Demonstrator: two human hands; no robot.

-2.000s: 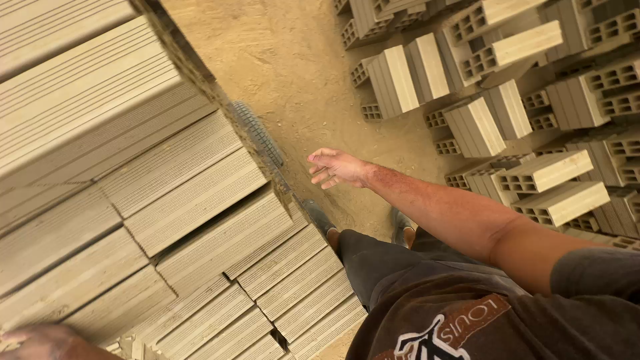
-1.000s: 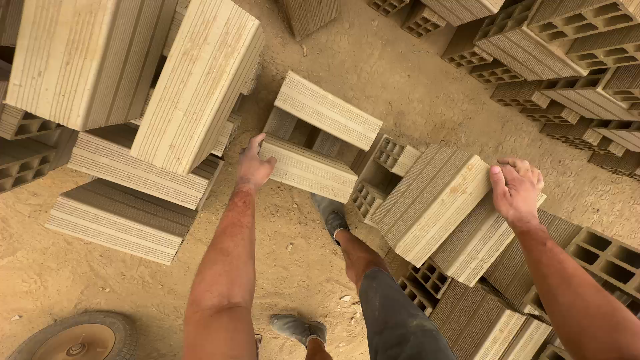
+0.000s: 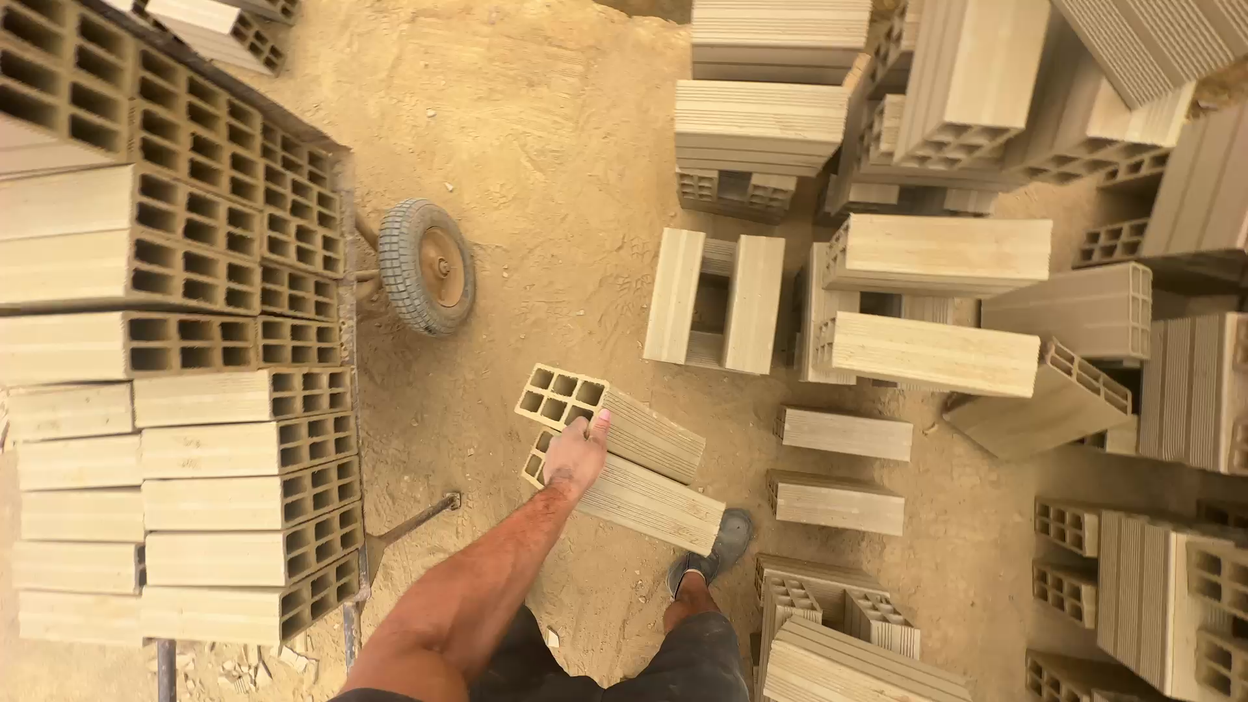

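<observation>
My left hand (image 3: 577, 454) grips the near ends of two hollow clay bricks, its fingers at the holes and its thumb over the upper one. The upper brick (image 3: 655, 435) and the lower brick (image 3: 651, 499) lie side by side, slightly splayed, with their holed ends toward the cart. They are above the sandy ground, and the far end of the lower brick overlaps my shoe (image 3: 726, 541) in the view. My right hand is not in view.
A wheeled metal cart stands at left with stacked hollow bricks (image 3: 210, 448), its tire (image 3: 426, 266) and a metal bar (image 3: 421, 517) projecting. Brick piles (image 3: 936, 255) and two single bricks (image 3: 846, 434) occupy the right side. Broken pieces (image 3: 249, 668) lie at lower left.
A second ago both hands were on bricks among the piles. Now my left hand holds two bricks near the cart, and my right hand has left the view. The view has turned strongly.
</observation>
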